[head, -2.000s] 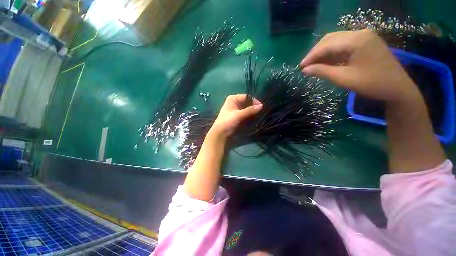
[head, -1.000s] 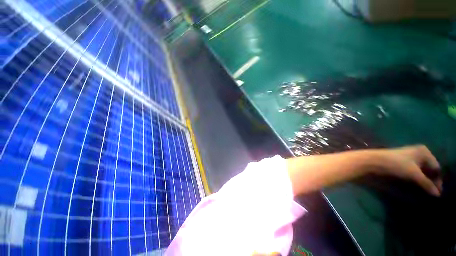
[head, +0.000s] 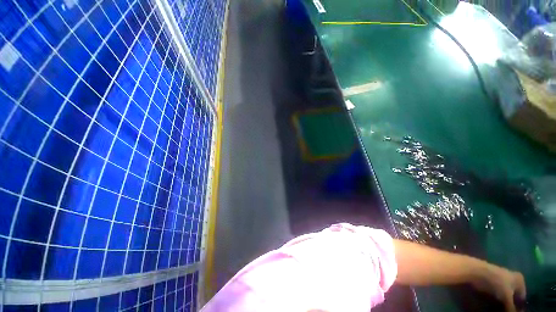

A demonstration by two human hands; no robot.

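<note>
My left hand point(head: 503, 286) is small and dim at the lower right, over the dark wires at the picture's edge. Its fingers point down and I cannot tell whether it holds a wire. Two bunches of black wires lie on the green mat point(head: 414, 79), their silver ends toward the bench edge. One bunch point(head: 500, 190) lies farther from me; the nearer bunch's silver ends point(head: 436, 216) lie just beyond my forearm. A few loose silver bits point(head: 489, 222) lie between them. My right hand is out of the picture.
White wire mesh point(head: 122, 152) over blue sheeting fills the left side. A grey floor strip point(head: 250, 122) runs beside the bench. A brown cardboard box point(head: 533, 106) and clear plastic point(head: 542, 46) are at the upper right. A green tag point(head: 539, 255) lies at the right.
The view has swung left toward the mesh. The blue tray and my right hand have left the picture. My left hand now shows at the lower right; the bunches appear farther right.
</note>
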